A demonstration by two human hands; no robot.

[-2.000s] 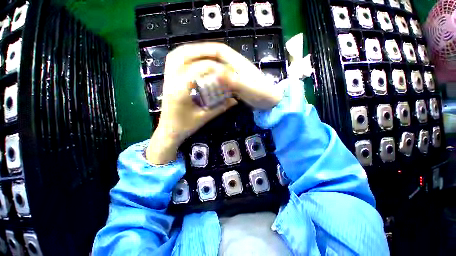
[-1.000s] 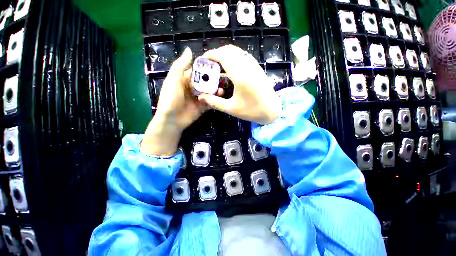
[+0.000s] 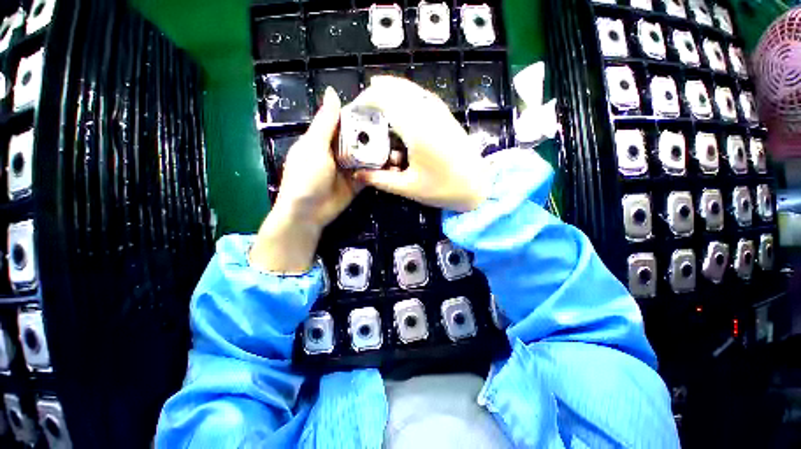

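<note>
A silver-white metal part (image 3: 364,140) with a dark round centre hole is held between both hands, its face towards the camera. Whether more parts are pressed behind it cannot be told. My left hand (image 3: 307,171) grips it from the left, thumb upright beside it. My right hand (image 3: 430,145) closes round its right side. The black working tray (image 3: 334,33) lies flat under the hands. Three parts sit in its far row and several in the two near rows; pockets between show bare, and some are hidden by my hands.
Tall stacks of black trays stand at the left (image 3: 132,175) and right (image 3: 575,131), topped with metal parts. A white cloth (image 3: 534,118) lies right of the working tray. A pink fan (image 3: 780,66) is at the far right. A small red-lit display (image 3: 736,327) is low right.
The hands have parted slightly from their earlier cupped grip and turned the part's face up to the camera. Over the last second they have barely moved.
</note>
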